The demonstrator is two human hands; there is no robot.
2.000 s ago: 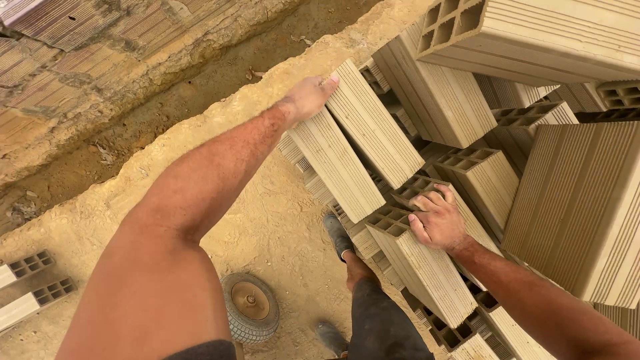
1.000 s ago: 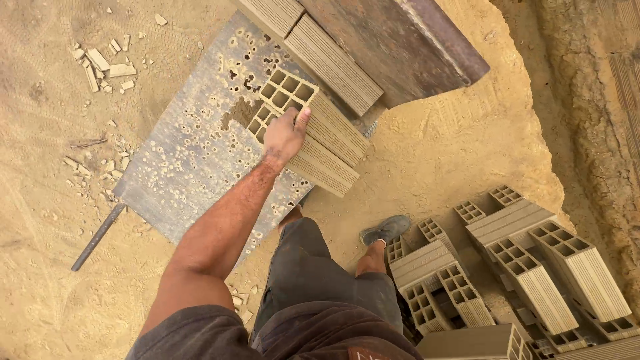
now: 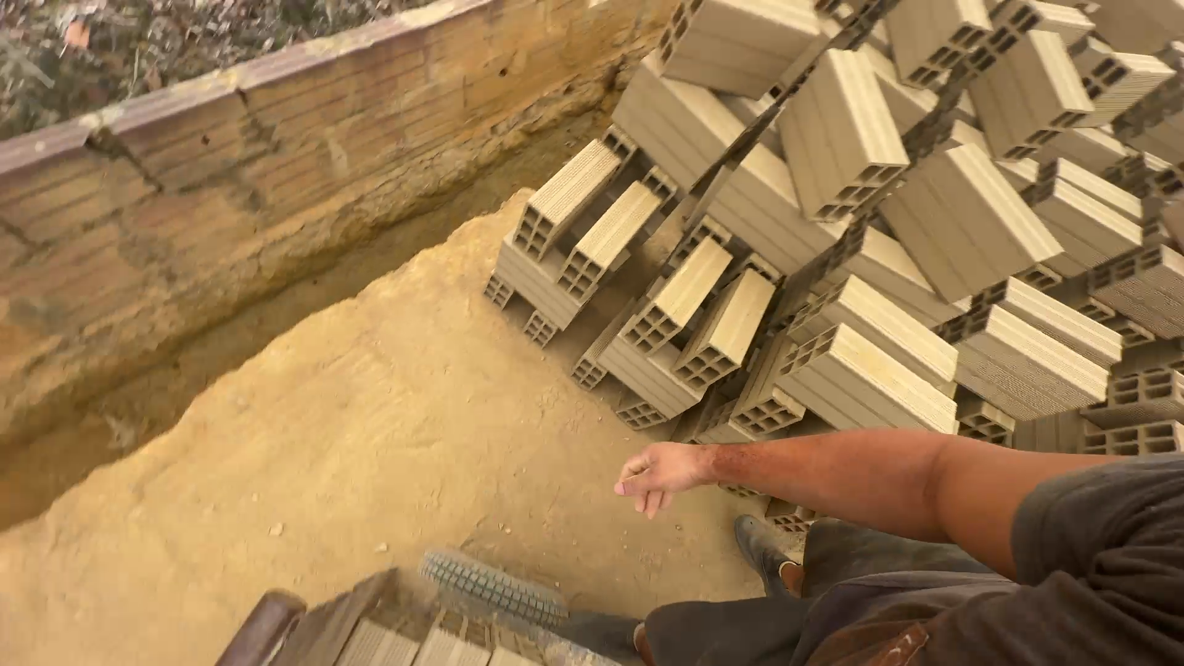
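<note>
My right hand (image 3: 661, 472) reaches in from the right, holding nothing, with its fingers loosely bent and pointing downward. It hangs over bare sandy ground, left of my dark shoe (image 3: 763, 550). Just above and to the right of it are stacked hollow clay bricks, among them a pale brick (image 3: 726, 328) lying crosswise on others. More hollow bricks (image 3: 379, 645) lie at the bottom edge, beside a treaded rubber tyre (image 3: 495, 585), seemingly on a wheelbarrow that is cut off by the frame. My left hand is out of view.
A large heap of hollow bricks (image 3: 971, 222) fills the upper right, many tilted against each other. A trench (image 3: 305, 305) runs diagonally along a low brick wall (image 3: 305, 139) at the upper left. A rusty metal edge (image 3: 262, 629) juts up at the bottom.
A second ago my left hand gripped hollow bricks above a pitted metal sheet; it is now out of view. My right hand has come into view, empty. The view has swung round strongly.
</note>
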